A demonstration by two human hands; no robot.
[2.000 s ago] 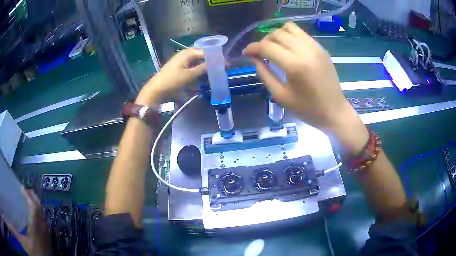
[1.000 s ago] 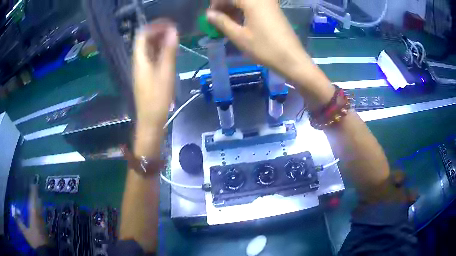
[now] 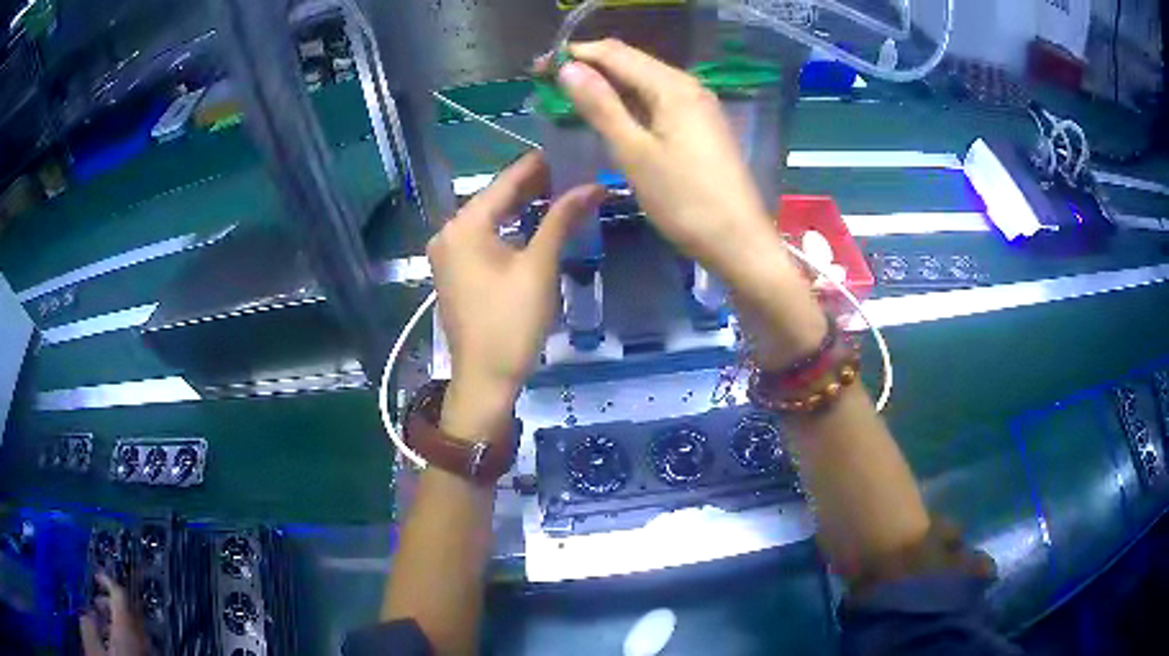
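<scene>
My right hand [image 3: 673, 147] is at the top of the left syringe barrel [image 3: 577, 147], its thumb and fingertips pinching the green cap [image 3: 551, 96] where a clear hose joins it. My left hand [image 3: 494, 276] is just below, thumb and forefinger spread apart beside the barrel; whether they touch it is hidden. A second green cap [image 3: 737, 77] is on the right barrel [image 3: 759, 135]. The lower syringe parts point down over the pale fixture plate [image 3: 641, 395]. A black three-circle module [image 3: 679, 459] lies flat at the front of the machine.
A red bin [image 3: 820, 231] with white items stands right of the machine. A glowing lamp box [image 3: 1006, 192] is farther right. A white oval piece [image 3: 650, 631] lies in front. Modules [image 3: 237, 596] are lined up at lower left, with another person's hand [image 3: 118, 622] at them.
My left hand has moved from the upper left down beside the left barrel. My right hand remains at the green cap. The red bin and the right barrel's green cap now show.
</scene>
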